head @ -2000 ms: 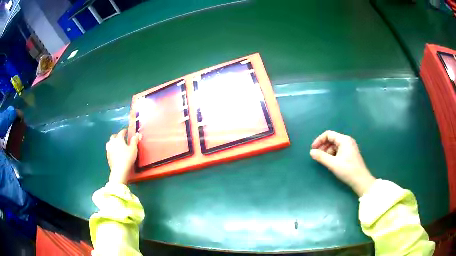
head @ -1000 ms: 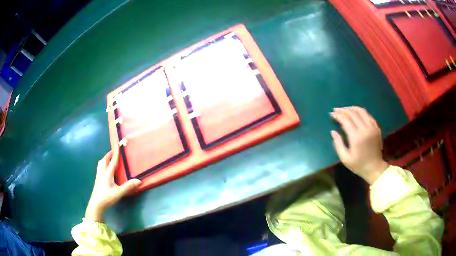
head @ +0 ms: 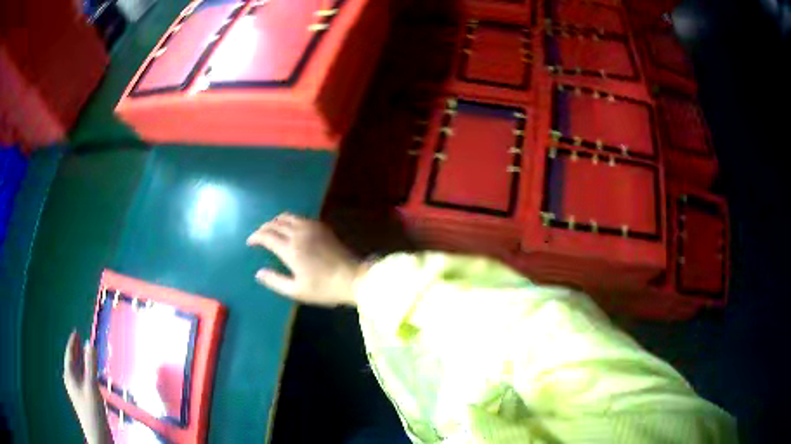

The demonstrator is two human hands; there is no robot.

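A red foam tray (head: pixel 206 381) lies on the green bench at the lower left, cut off by the lower edge. A glass panel (head: pixel 149 355) with a black border and small pale tabs lies on it, and part of a second panel shows below. My left hand (head: pixel 80 373) is at the tray's left edge, partly cut off; its grip is unclear. My right hand (head: pixel 303 258) is over the bench between this tray and a stack, empty, fingers apart.
A loaded tray stack (head: pixel 234 121) stands on the green bench (head: pixel 186 195) at the upper left, with more red trays (head: pixel 52 69) beyond. Several loaded stacks (head: pixel 477 165) stand low beside the bench on the right. The bench edge runs between them and my tray.
The view has swung right, so the tray now shows at the lower left and the low stacks are in view. My right hand has moved toward the stack on the bench.
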